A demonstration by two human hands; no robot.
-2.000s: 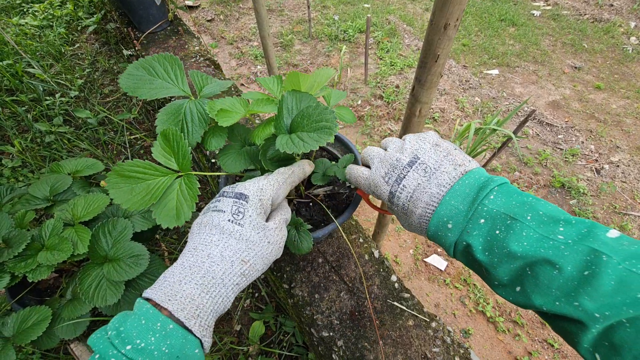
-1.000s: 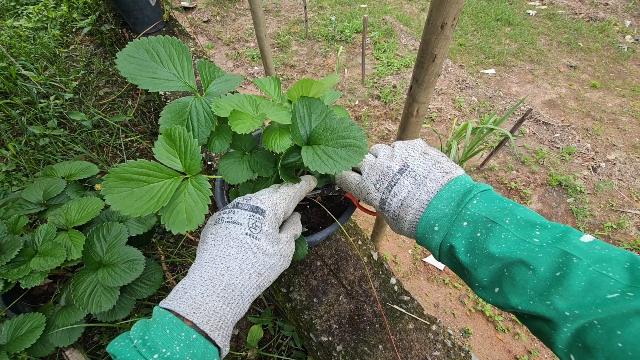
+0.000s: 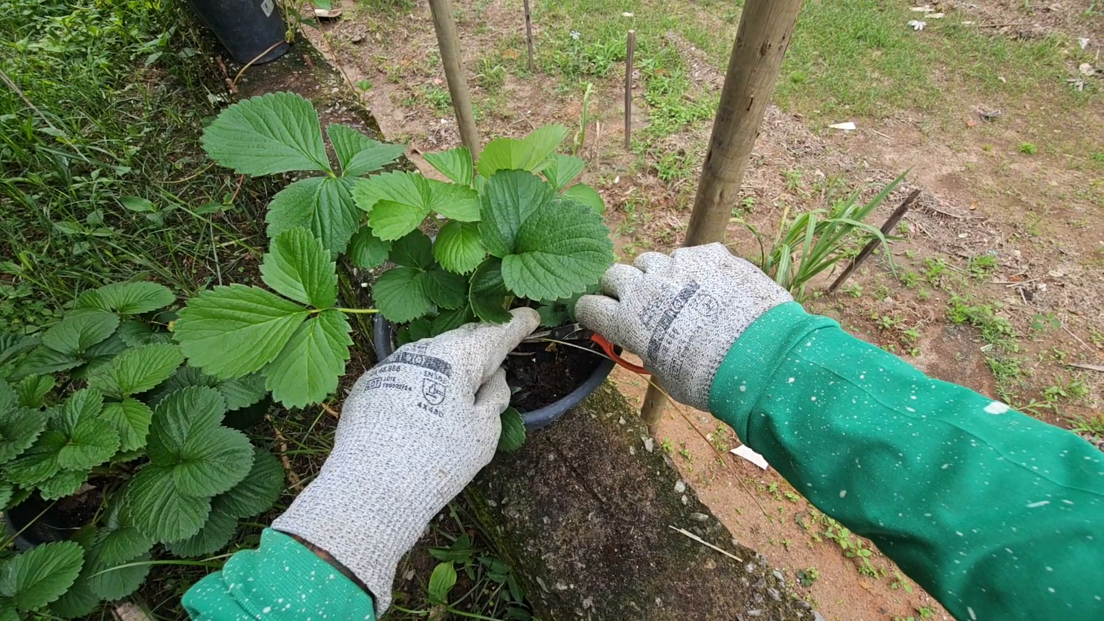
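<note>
A strawberry plant (image 3: 552, 246) with broad toothed leaves grows in a round dark pot (image 3: 573, 397) with dark soil. My left hand (image 3: 423, 423), in a grey knit glove, reaches over the pot's near left rim; its fingertips are at the stems under the leaves, and whether they grip anything is unclear. At the pot's right side, my right hand (image 3: 686, 319), gloved alike, is closed on a tool with orange-red handles (image 3: 617, 354). A bit of metal shows beside its fingers over the soil; the rest of the tool is hidden by leaves and glove.
The pot stands on a mossy concrete ledge (image 3: 604, 517). Just behind my right hand rises a wooden post (image 3: 737, 129), with a thinner one (image 3: 454, 78) farther left. More strawberry plants (image 3: 185, 457) fill the lower left. A black pot (image 3: 241, 26) stands at the top left.
My right hand has moved slightly left over the pot's edge, and the large leaves now cover more of the space between my hands. The tool's handles stay at my right hand.
</note>
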